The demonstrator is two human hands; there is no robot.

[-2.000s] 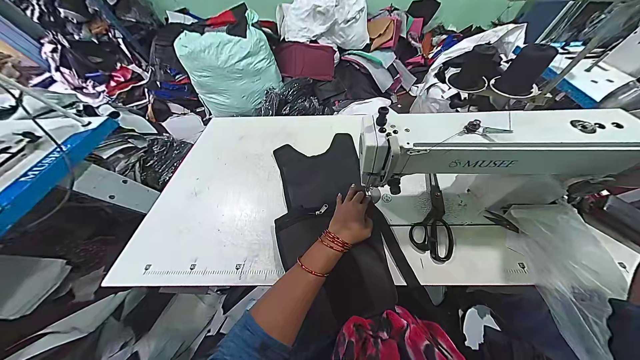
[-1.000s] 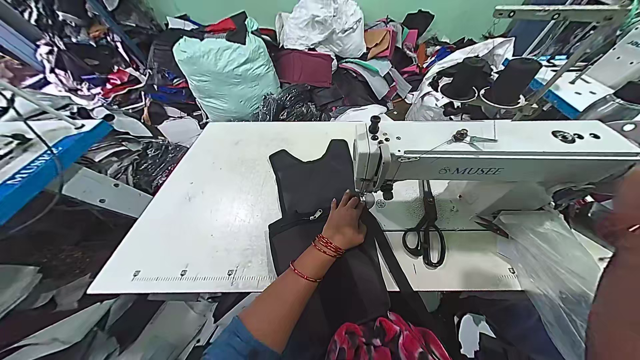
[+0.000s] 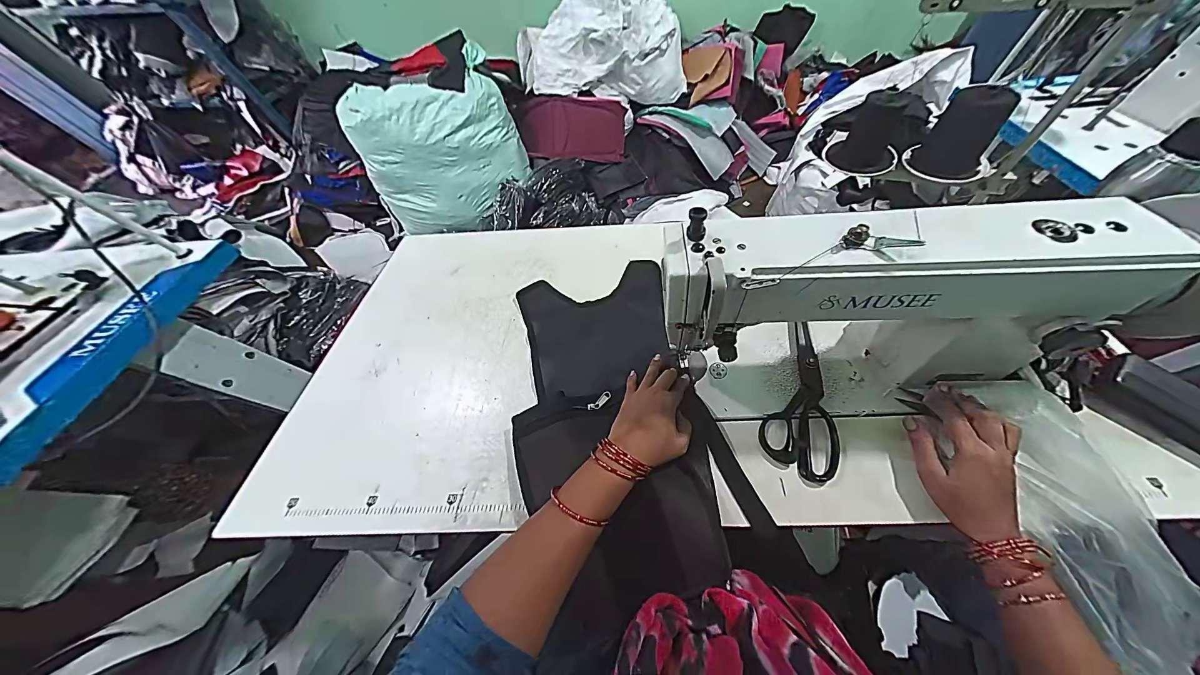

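Under the needle of a white Musee sewing machine (image 3: 928, 295) lies a black fabric piece (image 3: 591, 347) with a zipper pull (image 3: 599, 401). My left hand (image 3: 656, 417) rests on the fabric right beside the presser foot, its fingertips pressed to the cloth. Black-handled scissors (image 3: 803, 422) lie on the machine bed between my two hands. At the right, my right hand (image 3: 966, 455) is on small dark thread snips (image 3: 911, 401) next to a clear plastic sheet (image 3: 1078, 506); its fingers partly cover them, so the grip is unclear. A black strap (image 3: 741, 469) hangs over the table's front edge.
A second machine table with a blue edge (image 3: 131, 347) stands at the left. Behind the white table (image 3: 375, 422) are a pale green sack (image 3: 436, 150) and heaped fabric scraps. Black thread cones (image 3: 961, 131) stand at the back right. Offcuts (image 3: 328, 609) lie below the front edge.
My right hand has come in from the right edge to the snips beside the plastic sheet. My left hand stays on the fabric by the needle.
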